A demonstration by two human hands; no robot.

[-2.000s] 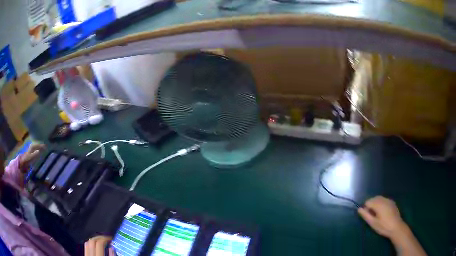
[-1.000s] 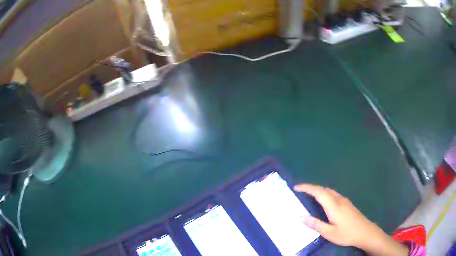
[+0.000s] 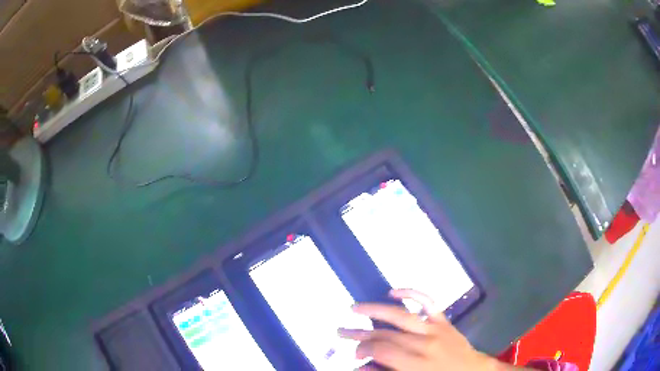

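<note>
A dark tray (image 3: 123, 332) lies slantwise at the lower middle, its left slot plain dark. Three smartphones sit in its other slots. The right phone (image 3: 409, 239) and the middle phone (image 3: 297, 290) glow overexposed white, each with a small red mark at its upper end. The left phone (image 3: 213, 326) shows green rows on white and is cut off by the bottom edge. My right hand (image 3: 416, 337) is over the lower ends of the right and middle phones, fingers spread, holding nothing; whether its fingertips touch the glass is unclear. My left hand is out of the picture.
A thin black cable (image 3: 252, 130) curves over the green bench, its small plug beyond the tray. A white power strip (image 3: 90, 85) and the fan's base (image 3: 27, 190) are at the left. A bench edge (image 3: 521, 109) runs down the right, with red stools (image 3: 561, 330) below.
The view has swung right and down. My right hand has let go of the black cable, gone to the tray's right edge, and now lies over the phones' lower ends. My left hand has left the view.
</note>
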